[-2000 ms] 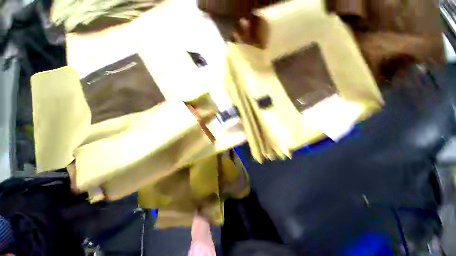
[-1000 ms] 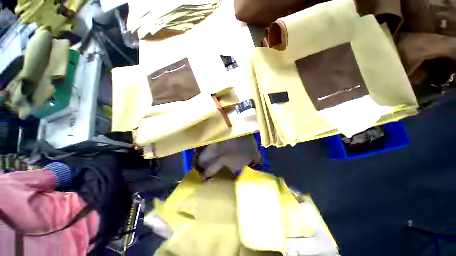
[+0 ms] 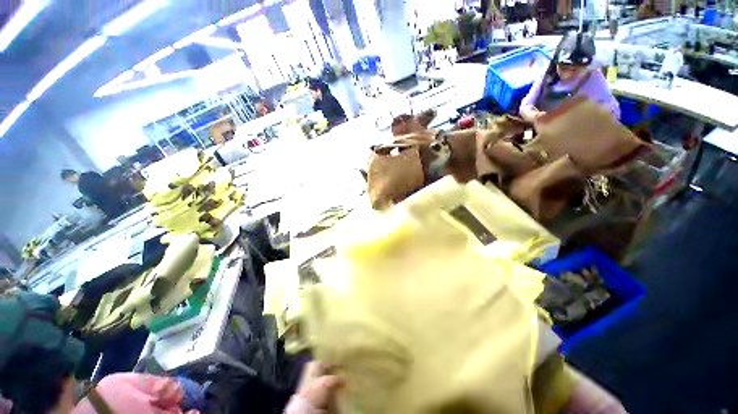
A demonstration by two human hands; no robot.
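A large stack of tan-khaki bag panels [image 3: 437, 315] with yellow edges is held up close in front of me and is blurred. My left hand [image 3: 318, 386] grips its lower left edge. At its lower right my right forearm [image 3: 592, 394] shows at the picture's bottom; my right hand is hidden by the panels. Behind the held stack, more bag panels with a dark patch [image 3: 477, 222] lie on the table, partly covered.
Brown bag bodies [image 3: 400, 174] are heaped beyond. A blue bin [image 3: 623, 295] with dark pieces stands at right. A person in purple [image 3: 607, 101] handles brown pieces. At left are a person in pink [image 3: 121, 394], a green crate [image 3: 190, 303] and a yellow panel heap [image 3: 190, 194].
The view has lifted to show the room. The held panels have risen from the lower edge to the picture's middle and now cover part of the panels on the table.
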